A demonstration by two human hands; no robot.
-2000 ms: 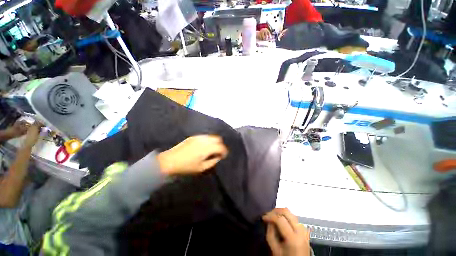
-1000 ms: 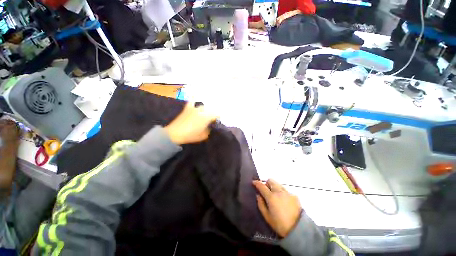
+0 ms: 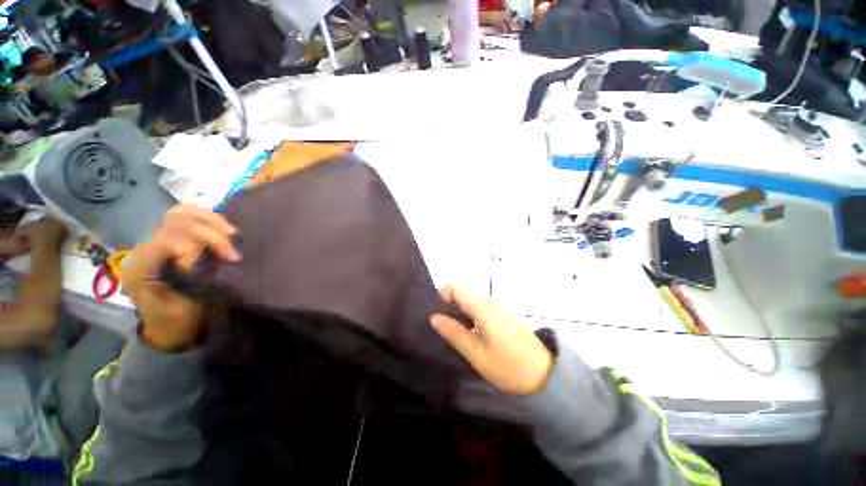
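Note:
A dark brown-grey garment piece is spread between my hands, left of the sewing machine, with its lower part hanging dark toward my lap. My left hand grips its bunched left edge, slightly blurred. My right hand is on its right edge, thumb and fingers around the cloth. The presser foot and needle area is right of the cloth, with no cloth under it.
A smartphone and thread snips lie on the machine bed. A brown board lies behind the cloth. A grey motor housing, white papers and red-yellow scissors are at left. Another person's arm is at far left.
My left hand has moved left and toward me from the cloth's upper edge, drawing its edge along. The smoother purplish-grey side now shows broadly. My right hand has shifted slightly up and left.

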